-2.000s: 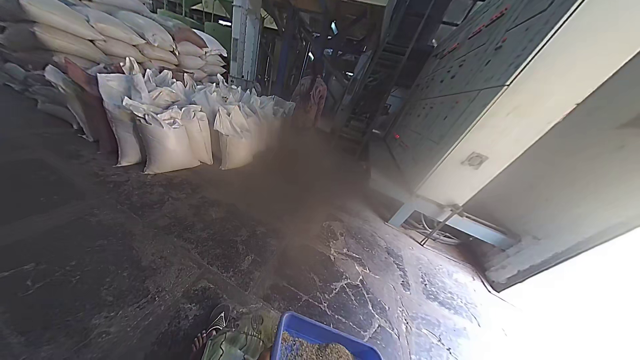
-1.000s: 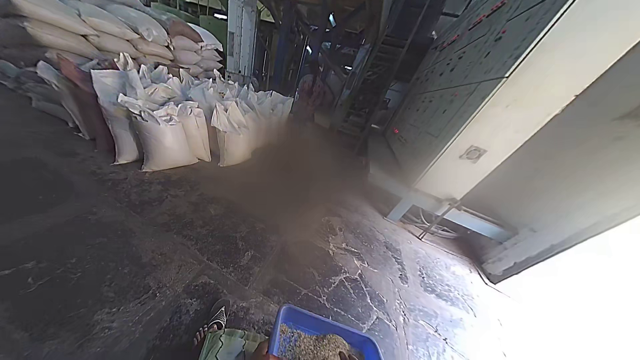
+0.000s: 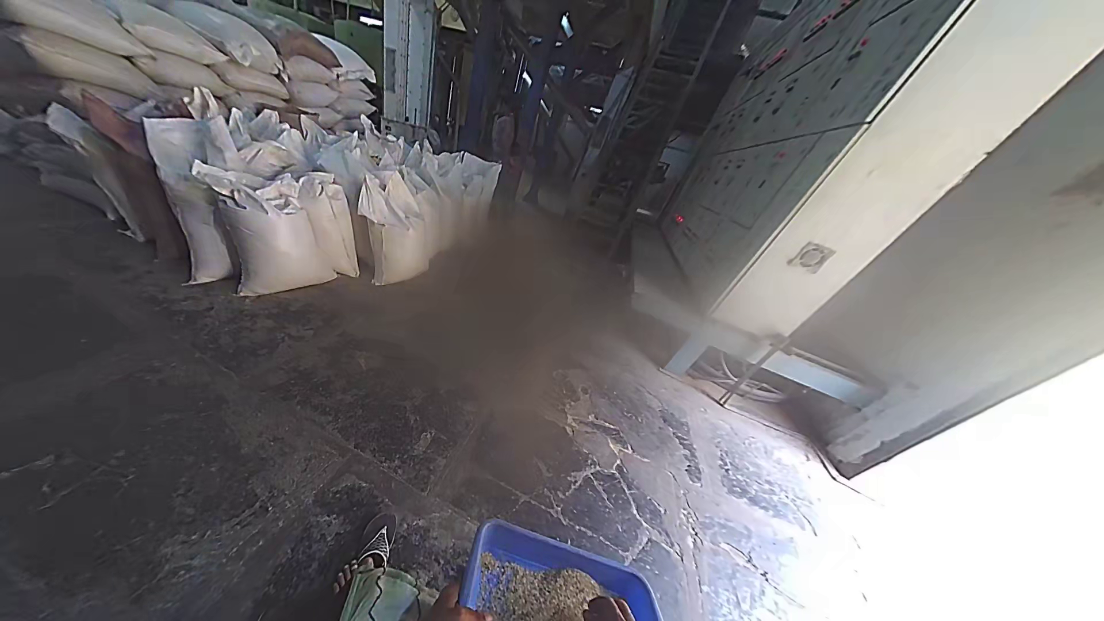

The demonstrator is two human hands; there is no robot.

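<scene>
A blue plastic tray [image 3: 493,536] with a heap of grainy, grey-brown material [image 3: 548,592] is at the bottom edge of the head view. My left hand [image 3: 455,605] grips the tray's left wall, its fingers partly cut off by the frame. Over the tray's right part, my right hand [image 3: 607,609] touches the grainy material; only its knuckles show, so whether it holds any cannot be told. Left of the tray are my sandalled foot [image 3: 373,552] and green patterned cloth [image 3: 384,595].
White woven sacks [image 3: 285,233] stand upright on the cracked stone floor [image 3: 328,414], with stacked full sacks [image 3: 185,52] behind. A grey control cabinet [image 3: 776,147] with red lights is on the right. A steep metal stair [image 3: 664,95] rises at the back. A dark blur covers the middle.
The right hand now shows at the material in the tray; two seconds ago it was not plainly visible. The sacks and cabinet stay where they were.
</scene>
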